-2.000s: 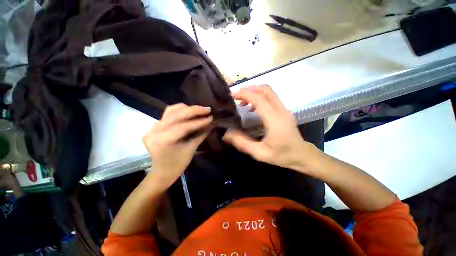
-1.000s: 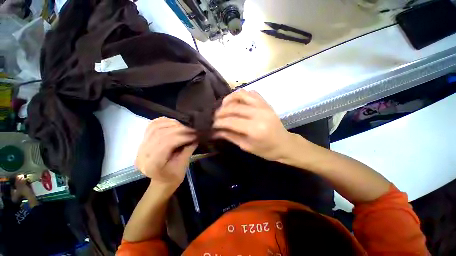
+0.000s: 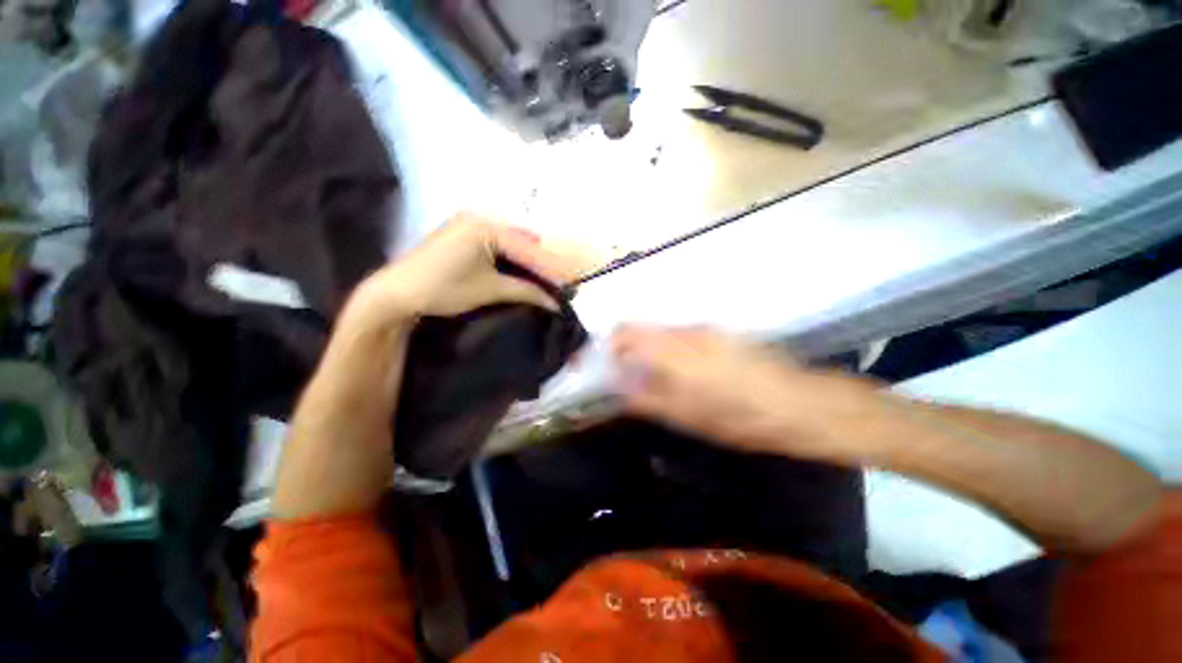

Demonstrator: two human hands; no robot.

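Note:
The dark brown garment [image 3: 259,168] lies in a heap on the left of the white table, with a small white label [image 3: 257,286] on it. My left hand [image 3: 454,272] is shut on the garment's near part, fingertips at its edge by the front of the table. My right hand [image 3: 681,376] is blurred, just right of that edge; a pale blurred patch shows at its fingertips, and I cannot tell whether it holds anything.
The sewing machine head [image 3: 557,65] is at the top middle. Black thread snips [image 3: 756,117] lie right of it. A black flat rectangle, perhaps a phone [image 3: 1130,97], is at the upper right. At the far left edge, another person's hand [image 3: 49,503] shows.
My left hand has moved up and forward, lifting and turning the garment's near part. My right hand has moved right, away from the cloth. The heap at left has shifted.

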